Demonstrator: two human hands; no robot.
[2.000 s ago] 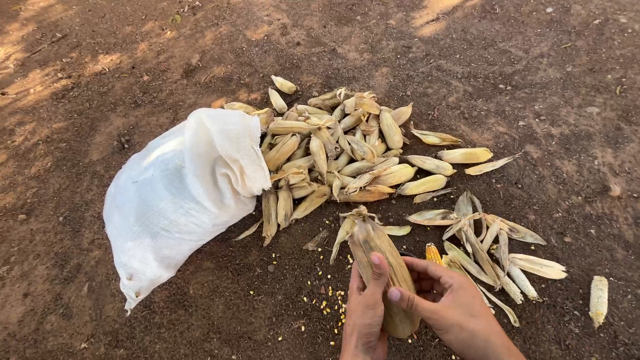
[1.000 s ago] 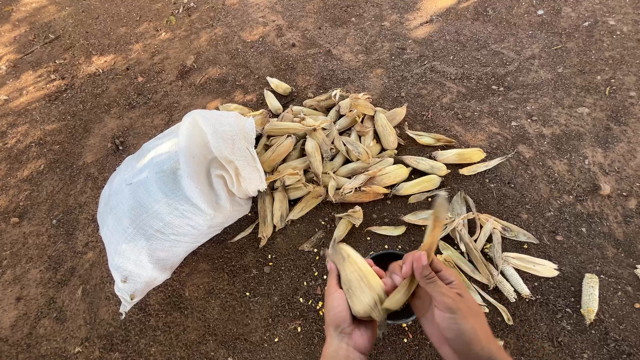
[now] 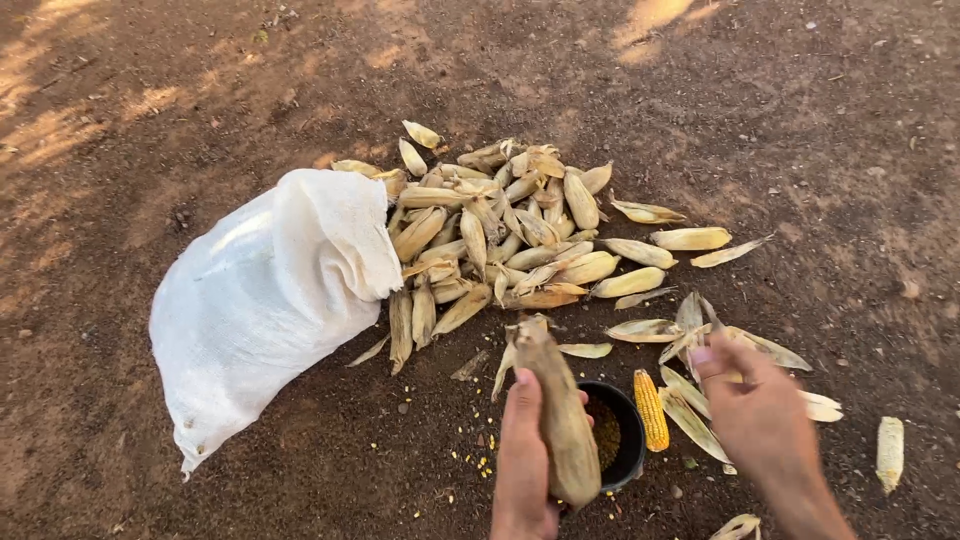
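My left hand grips a dry ear of corn in its husk, tilted over the left side of a black container with kernels in it. Just right of the container a bare yellow corn cob lies on the soil. Above the loose husks is my right hand, blurred, with its fingertips together at a small dark pointed piece; whether that is a husk strip or a tool I cannot tell. A large pile of unhusked ears lies beyond my hands.
A white woven sack lies at the left, its mouth against the pile. Loose kernels dot the soil left of the container. At the far right lies a pale, stripped cob. A piece of husk shows at the bottom edge.
My right hand was at the ear, pulling a husk strip back, and has moved away to the right over the loose husks. The ear stays in my left hand.
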